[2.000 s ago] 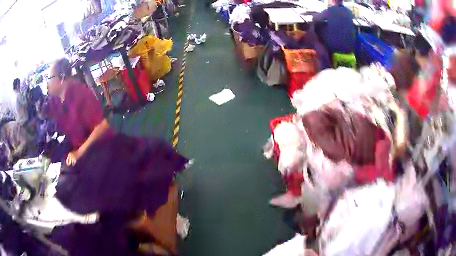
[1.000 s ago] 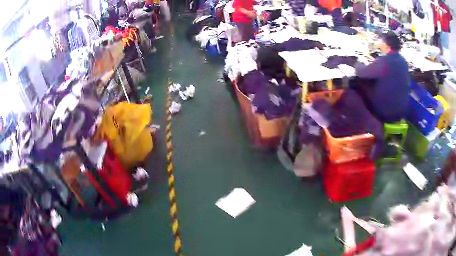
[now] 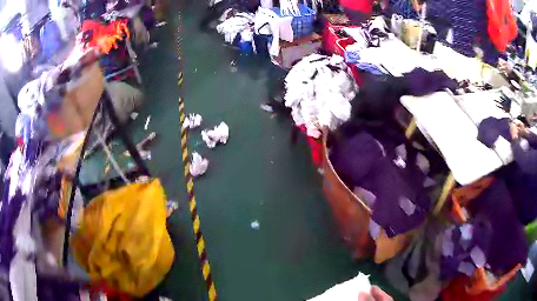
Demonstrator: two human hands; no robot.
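A white panel or stack (image 3: 342, 290) shows at the bottom edge, right of centre, mostly cut off by the picture's edge. Its upper corner looks ragged. A few fingers of my right hand (image 3: 375, 295) lie on its right side and hold it. The rest of that hand is out of the picture. My left hand is not in view.
A green aisle (image 3: 253, 194) runs ahead, with yellow-black tape (image 3: 189, 182) and white scraps (image 3: 215, 135). At left is a yellow bundle (image 3: 129, 235). At right are a carton of dark cloth (image 3: 347, 206), white-topped table (image 3: 436, 126) and orange crate (image 3: 471, 191).
The view has moved forward along the aisle. The yellow bundle and right-hand cartons are nearer. The loose white sheet on the floor has left view, and my fingers now show on the white panel.
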